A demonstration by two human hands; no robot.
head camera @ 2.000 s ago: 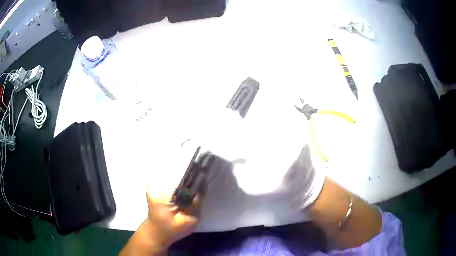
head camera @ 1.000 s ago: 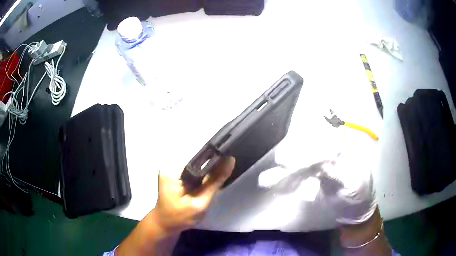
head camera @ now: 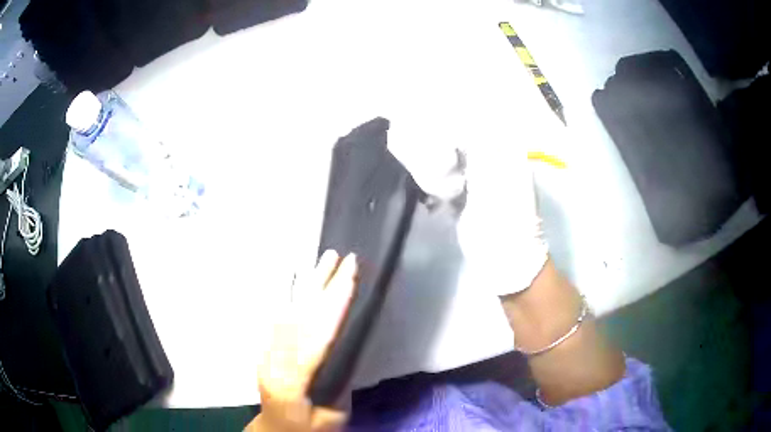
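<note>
My bare left hand [head camera: 306, 342] grips the lower end of a black tablet case [head camera: 359, 190], tilted above the white table, with fingers over its face. My right hand [head camera: 503, 224], in a white glove, is at the case's upper right edge. A white wiping cloth [head camera: 427, 160] seems to be in it and touches the case; glove, cloth and table blend in the glare. My right fingertips cannot be made out. Yellow-handled nippers [head camera: 548, 159] lie beyond my right hand, mostly hidden; only part of a handle shows.
A clear bottle with a white cap [head camera: 127, 156] lies at the left. Black case stacks stand at the left [head camera: 110, 325], right [head camera: 672, 148] and far left edge [head camera: 161, 29]. A yellow-and-black stick [head camera: 531, 69] lies beyond the nippers. White cable [head camera: 25, 219] lies on the dark surface.
The case has swung more upright and turned, now showing its broad back instead of the slotted side edge. My gloved right hand has moved from the right onto the case. The view has shifted.
</note>
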